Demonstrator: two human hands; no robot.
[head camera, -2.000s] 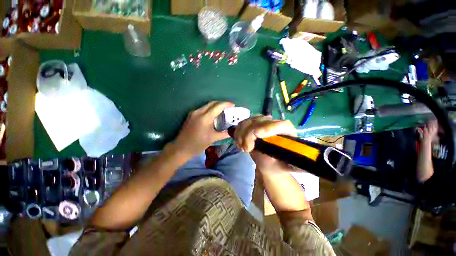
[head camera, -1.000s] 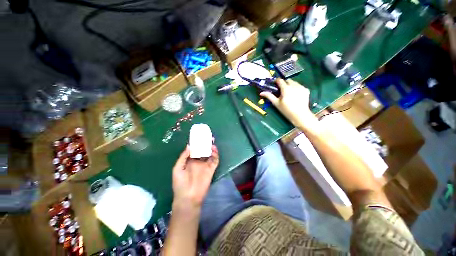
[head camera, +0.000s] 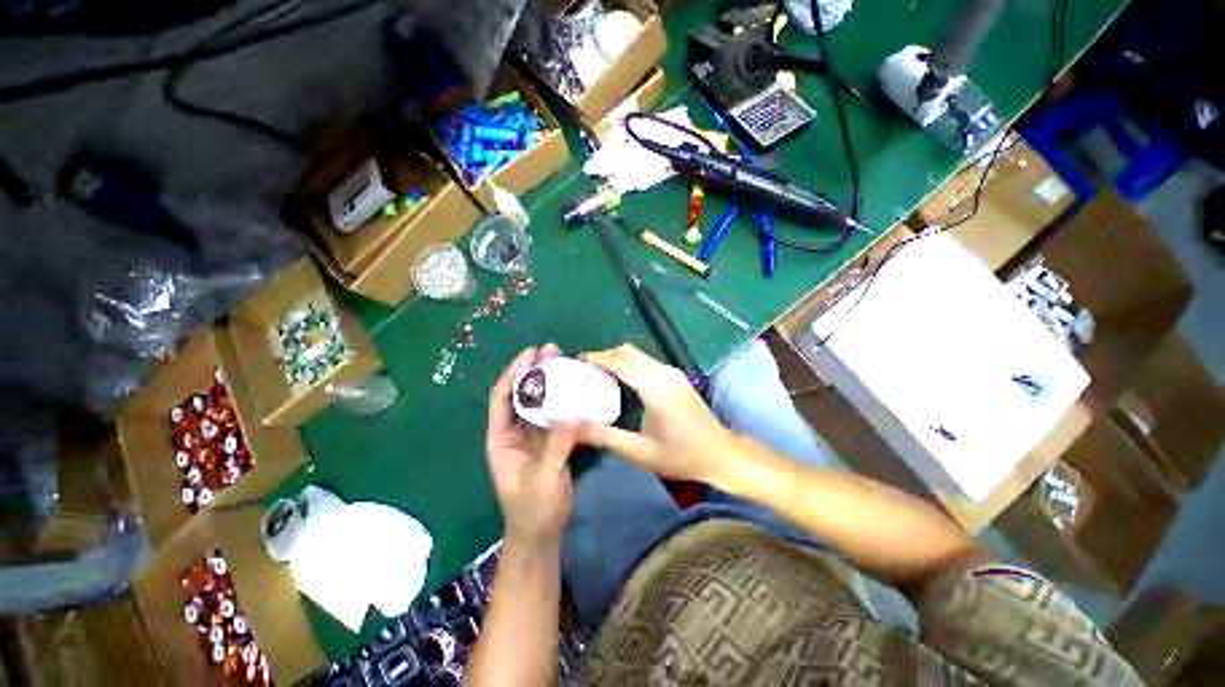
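Observation:
The white device housing is held between both hands above the near bench edge. It looks closed, with a dark reddish round opening at its left end. My left hand grips its left and lower side. My right hand holds its right end, with fingers along the top and thumb below. The black electric screwdriver lies on the green bench at the upper right, touched by neither hand.
A long-handled hammer, blue-handled pliers and a clear tub of screws lie on the bench. Cartons line the far and left edges, one with blue cells. A white box stands at right.
My right hand has left the screwdriver, which now lies on the bench, and has joined my left hand on the housing. The housing has turned, bringing its round opening into view.

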